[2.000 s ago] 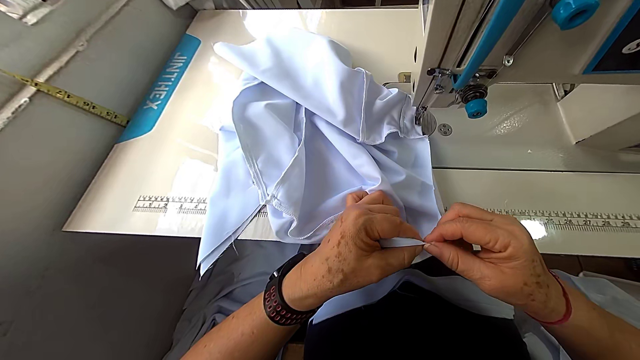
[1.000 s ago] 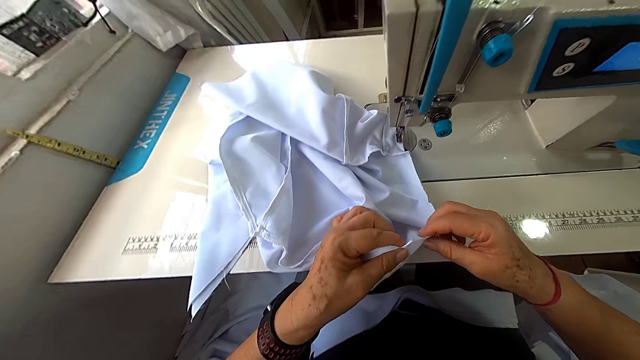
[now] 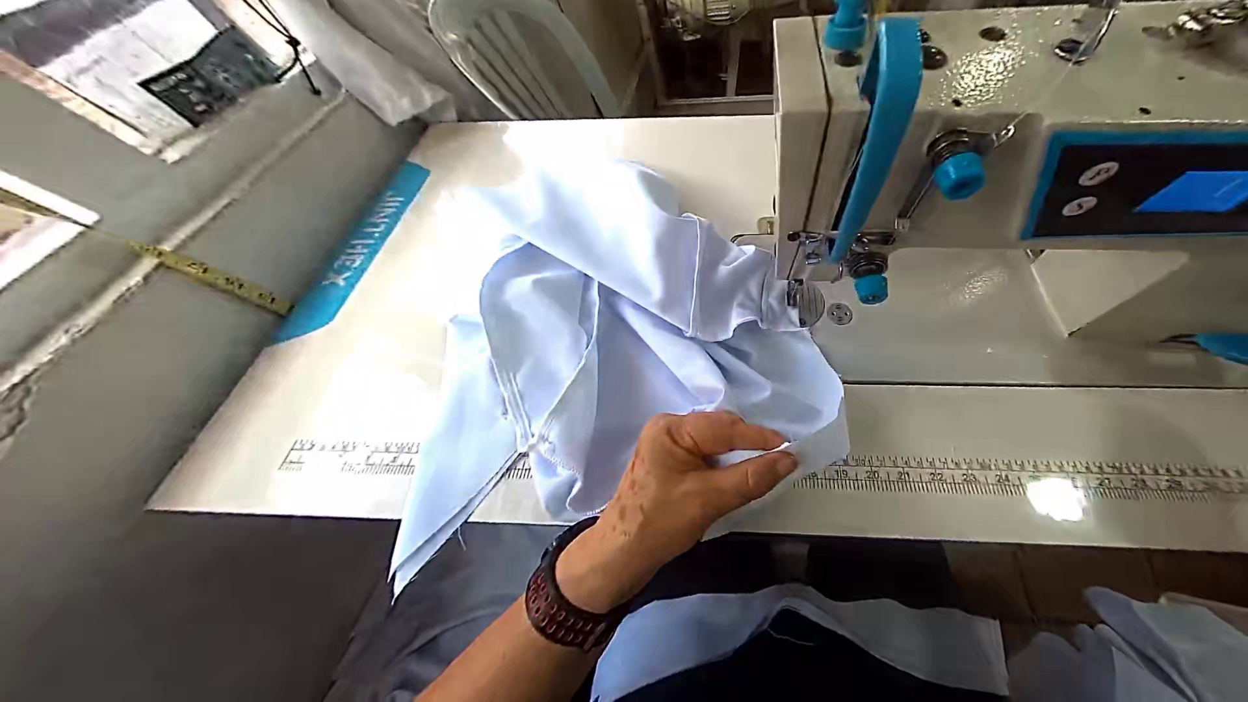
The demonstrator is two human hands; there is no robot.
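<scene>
Light blue fabric (image 3: 643,292) lies bunched on the sewing machine's table, its right part reaching under the presser foot (image 3: 804,302). My left hand (image 3: 697,478), with a dark perforated band on the wrist, pinches the fabric's front right edge between thumb and index finger. A pointed end of the cloth hangs over the table's front edge at the left. My right hand is out of view. Another light blue cloth piece (image 3: 702,629) lies over my lap.
The sewing machine (image 3: 975,107) with a lit control panel (image 3: 1150,185) stands at the right. A printed ruler (image 3: 975,478) runs along the table front. A yellow measuring tape (image 3: 210,278) hangs at the left; a plastic chair (image 3: 522,58) stands behind.
My right hand, which pinched the fabric edge beside my left hand, has let go and left the view. My left hand still pinches the edge. The view has tilted up.
</scene>
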